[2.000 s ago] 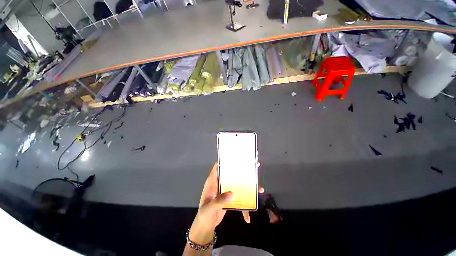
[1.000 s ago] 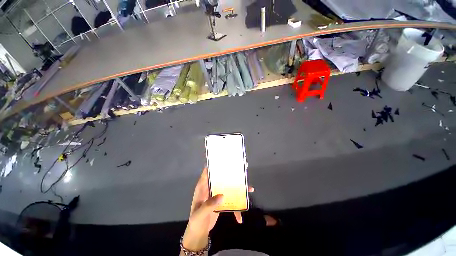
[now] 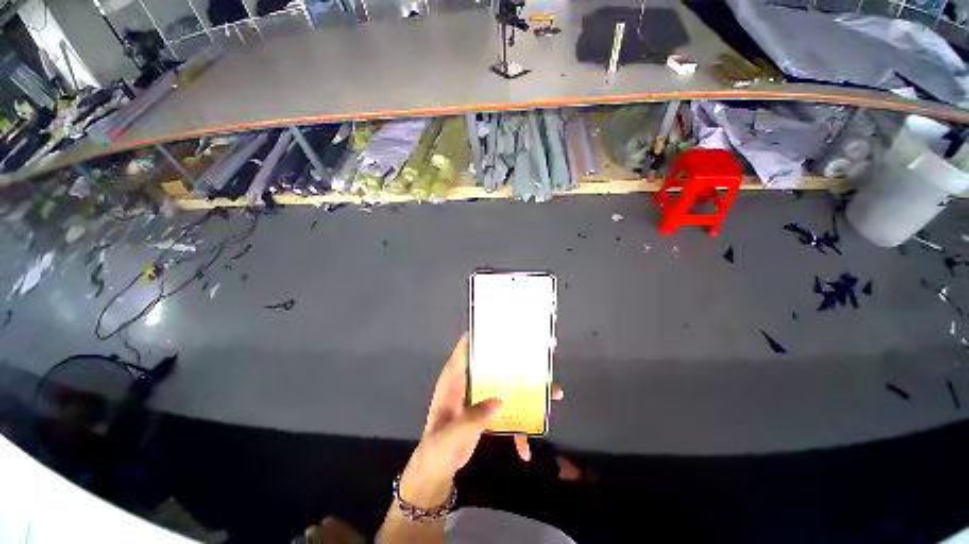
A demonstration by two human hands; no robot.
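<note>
A smartphone (image 3: 512, 340) stands upright near the middle of the view. Its screen is bright white, with orange at the bottom. My left hand (image 3: 455, 409) holds it from the lower left, with the thumb over the lower left of the screen and fingertips showing past the right edge and below it. A beaded bracelet (image 3: 425, 504) is on that wrist. My right hand is not in view.
A long grey table (image 3: 372, 69) with an orange edge stands opposite, fabric rolls (image 3: 521, 154) beneath. A red stool (image 3: 702, 191) and white bucket (image 3: 908, 191) stand before it. Dark offcuts (image 3: 839, 290) and a cable (image 3: 197, 278) lie on the floor. A dark round cage is lower left.
The view has swung left since one second ago, so the table, stool and bucket sit further right in the picture. The phone stays in my left hand, thumb still over the lower screen.
</note>
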